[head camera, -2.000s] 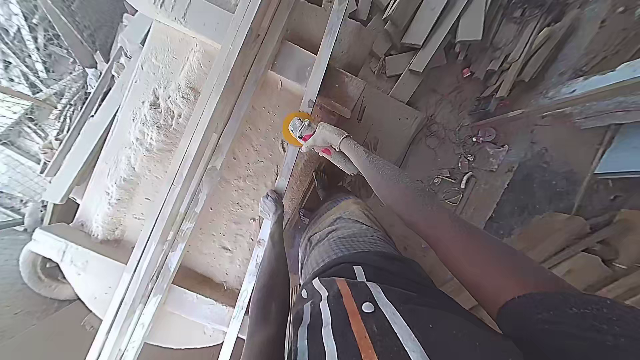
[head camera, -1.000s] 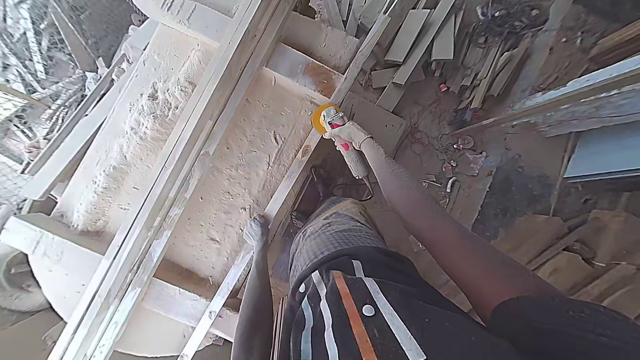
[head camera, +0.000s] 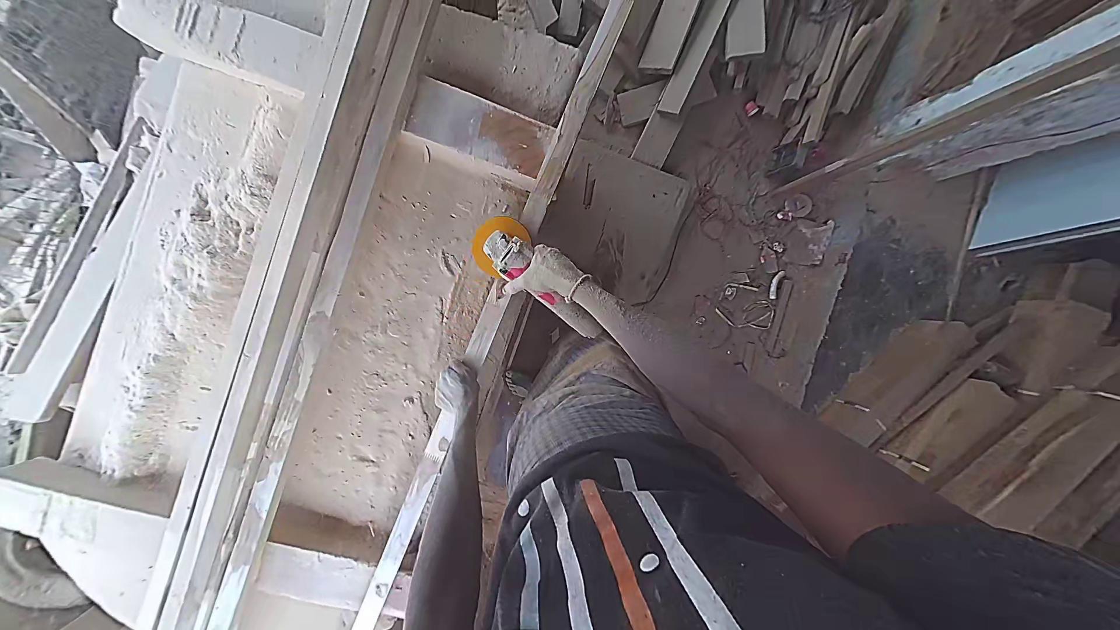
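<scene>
My right hand (head camera: 549, 271) is closed around the body of an angle grinder (head camera: 573, 317) with a round yellow disc (head camera: 490, 238). The disc lies over a long, narrow wooden strip (head camera: 560, 157); whether it touches the wood cannot be told. Lower down the same strip, my left hand (head camera: 457, 386), dusty and with bent fingers, grips its edge. Beneath and to the left of the strip spreads a dust-covered bench surface (head camera: 376, 350).
Long wooden boards (head camera: 289, 289) lie across the bench on the left. Offcuts (head camera: 682, 52) are heaped at the top. Cords and small debris (head camera: 752, 297) litter the floor on the right, near stacked wood pieces (head camera: 989, 420). A pale blue panel (head camera: 1050, 192) is at the right edge.
Over the last second, my right hand and the grinder have moved back down along the strip, nearer my left hand. My left hand still holds the strip. The view has shifted.
</scene>
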